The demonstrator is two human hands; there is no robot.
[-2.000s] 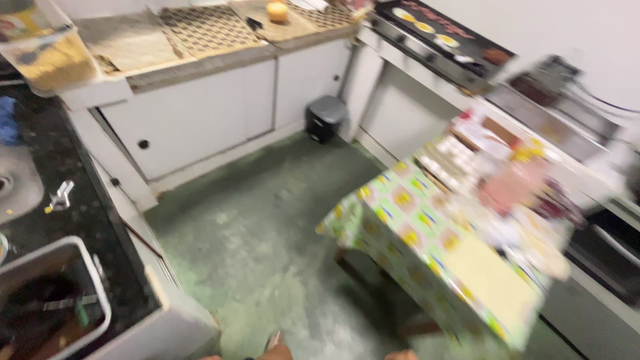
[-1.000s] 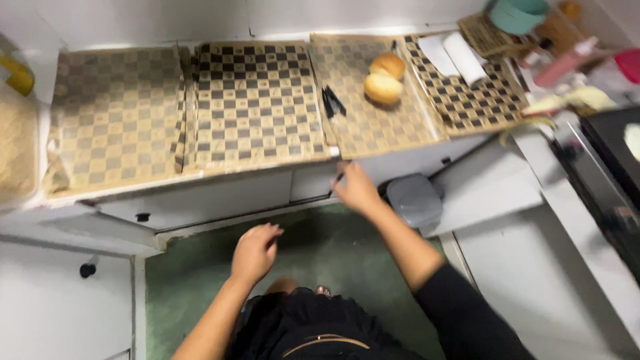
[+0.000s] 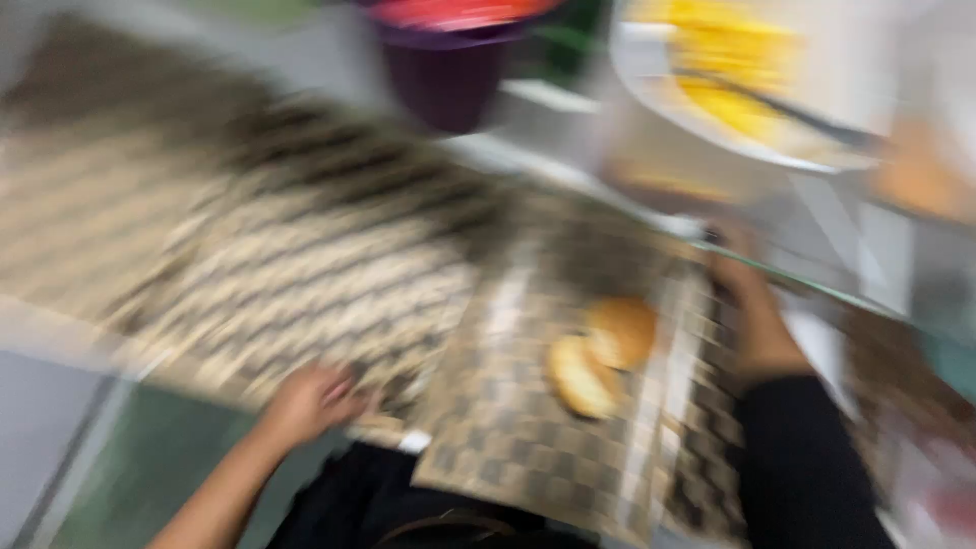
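Note:
The view is strongly blurred. My left hand [image 3: 316, 404] is over the front edge of the counter, at a checkered paper sheet [image 3: 328, 290]; its fingers are partly curled and I see nothing in them. My right hand [image 3: 736, 259] reaches to the edge of a glass shelf [image 3: 808, 282] above the counter; a small dark thing shows at its fingertips, too blurred to name. Between my hands, a cut bread roll lies on another checkered sheet [image 3: 526, 427], its pale half [image 3: 583, 377] beside the browned half [image 3: 629, 328].
Beyond the glass, a white bowl [image 3: 648, 99] holds yellow food with a dark-handled utensil [image 3: 793, 110] in it. Left of it stands a dark purple container [image 3: 450, 76] with something red on top. A white thing [image 3: 823, 351] lies right of my right forearm.
My right hand has moved from the counter's front edge out to the glass edge at the back. The black tongs-like tool seen beside the roll is no longer visible there. The view has moved closer.

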